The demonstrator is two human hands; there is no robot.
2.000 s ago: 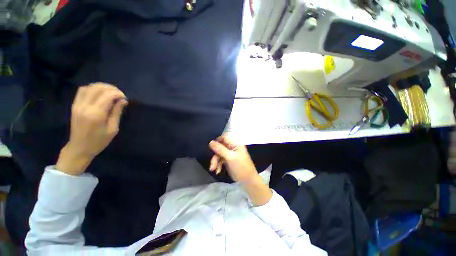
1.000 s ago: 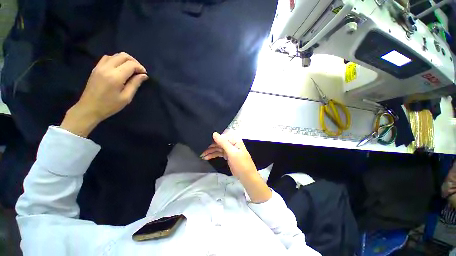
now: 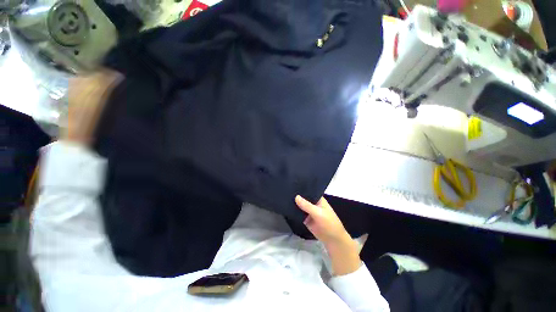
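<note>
A large dark navy garment (image 3: 262, 116) is spread over the machine table and hangs over my lap, with small gold-coloured metal pieces (image 3: 325, 36) near its top. My right hand (image 3: 324, 220) pinches the garment's lower right edge between thumb and fingers. My left hand (image 3: 91, 106) is motion-blurred at the garment's left edge; whether its fingers hold the cloth cannot be told. The white sewing machine (image 3: 488, 85) stands right of the garment, its needle area beside the brightly lit cloth edge.
Yellow-handled scissors (image 3: 453, 183) lie on the white machine bed (image 3: 390, 177). A second pair with green and yellow handles (image 3: 523, 204) lies farther right. Another machine (image 3: 73, 27) stands at upper left. A phone (image 3: 217, 283) rests against my white shirt.
My left hand has moved left to the garment's far edge. My right hand now pinches the garment's edge. The garment is shifted and more of its top shows. The view has turned left.
</note>
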